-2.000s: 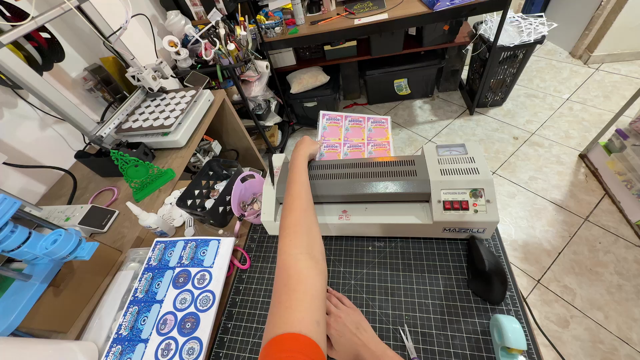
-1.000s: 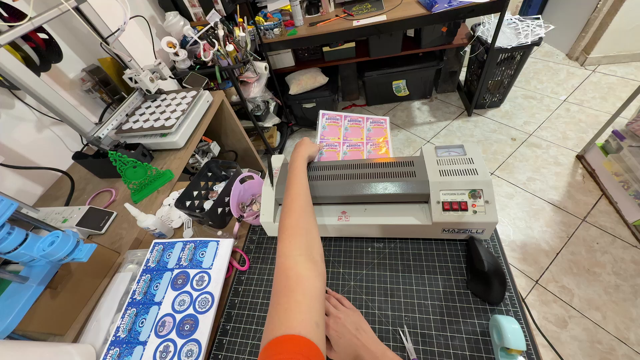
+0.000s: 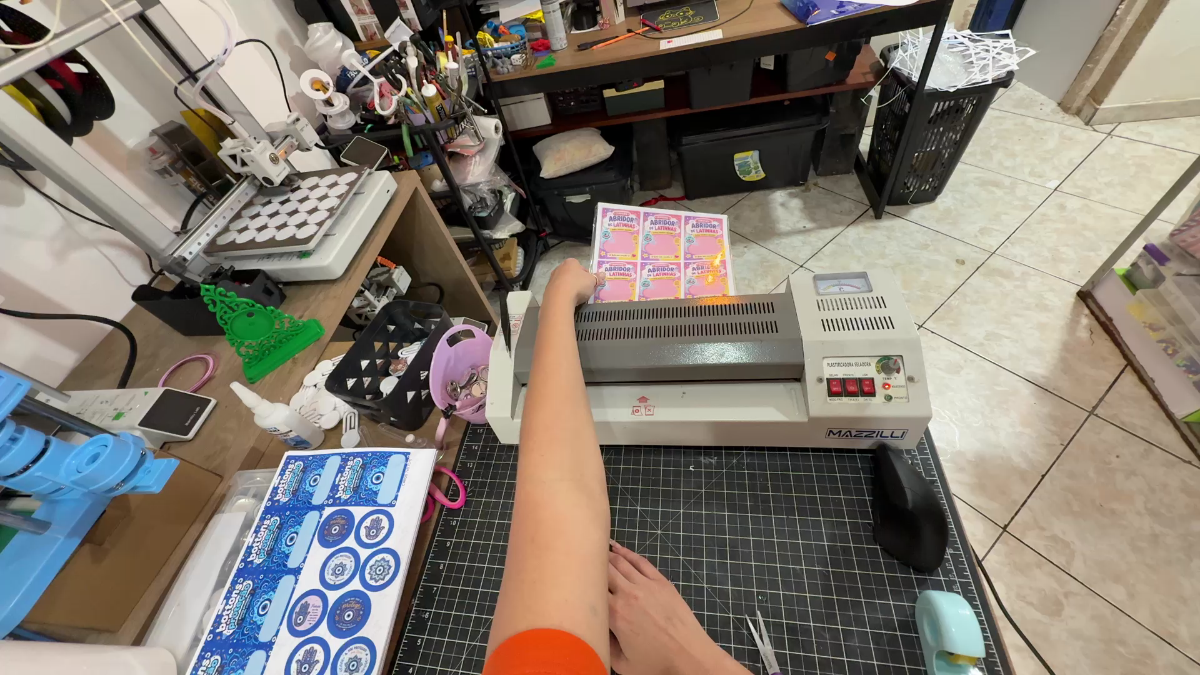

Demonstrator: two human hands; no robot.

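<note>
My left hand (image 3: pixel 570 284) reaches over a grey laminator (image 3: pixel 684 352), its fingers curled on the left edge of a pink printed sheet (image 3: pixel 663 246). The fingertips are partly hidden. The sheet sticks out behind the laminator and shows two rows of cards; its lower end is out of sight there. My right hand (image 3: pixel 652 605) lies on the black cutting mat (image 3: pixel 750 525), with nothing seen in it and part of it behind my left forearm. Small scissors (image 3: pixel 764 645) lie right of it. A red light glows on the laminator's panel.
Left of the mat are a blue-and-white printed sheet (image 3: pixel 361 506), pink-handled scissors (image 3: pixel 448 492), a purple basket (image 3: pixel 461 375), a black basket (image 3: pixel 394 361) and a glue bottle (image 3: pixel 277 417). A black computer mouse (image 3: pixel 907 511) and a mint tape dispenser (image 3: pixel 949 633) sit at the right.
</note>
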